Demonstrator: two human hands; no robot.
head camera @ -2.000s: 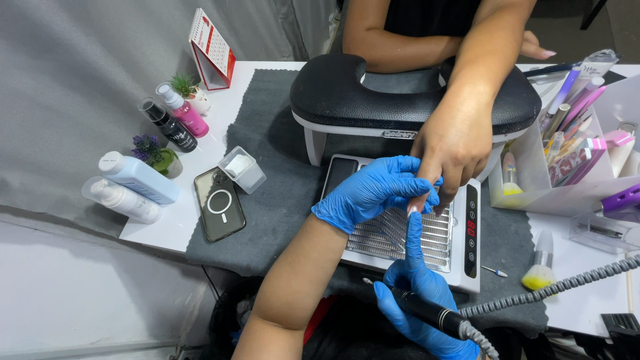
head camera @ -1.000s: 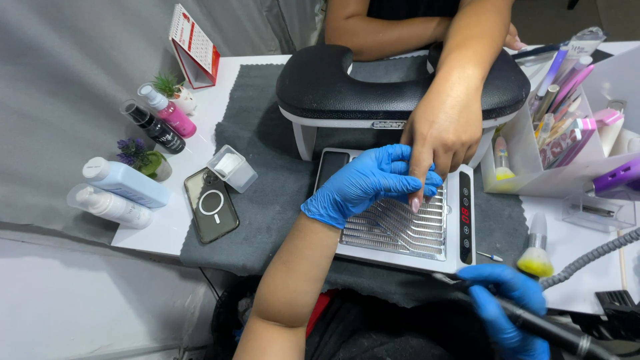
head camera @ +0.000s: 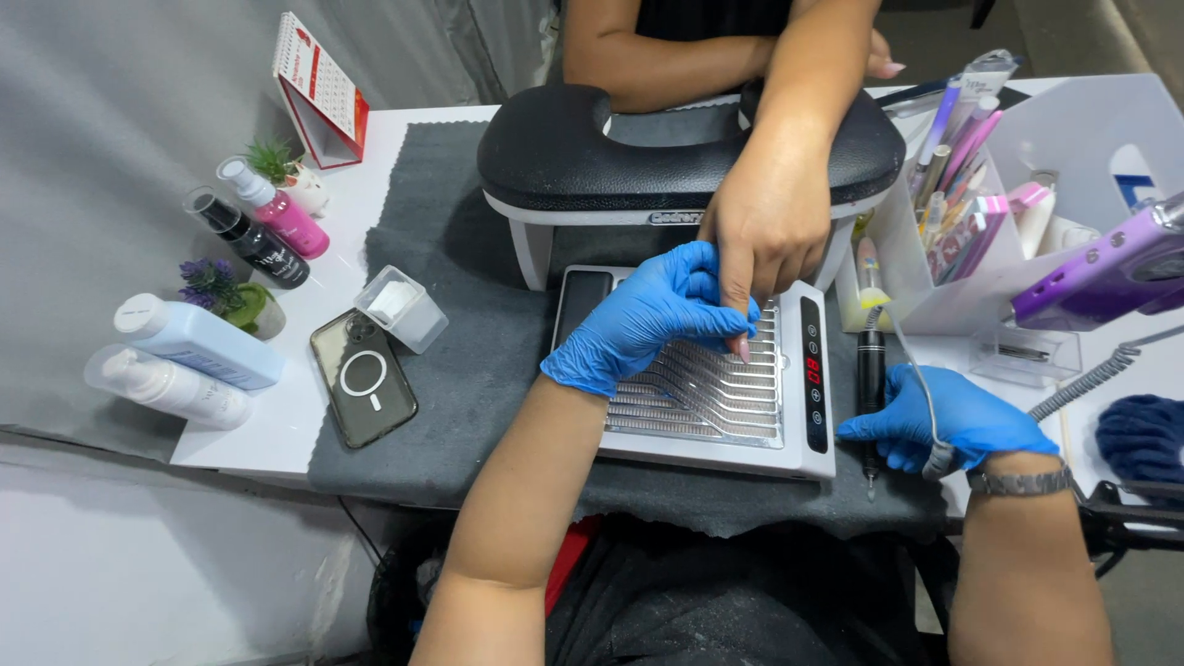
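Observation:
My left hand, in a blue glove, holds a finger of the client's hand above the metal grille of a nail dust collector. The client's forearm rests across a black padded armrest. My right hand, also gloved, is beside a black electric nail drill handpiece, which lies on the grey mat with its bit towards me. The thumb is at the handpiece; whether the fingers still grip it I cannot tell. The drill's coiled cord passes over this hand.
On the left stand bottles, small potted plants and a desk calendar, with a phone and a clear plastic container nearer. On the right are a white organizer of nail tools, a purple device and a clear box.
My right hand has moved away from the client's finger to the right of the dust collector. The drill handpiece, held in it earlier, now lies on the mat. My left hand keeps its hold.

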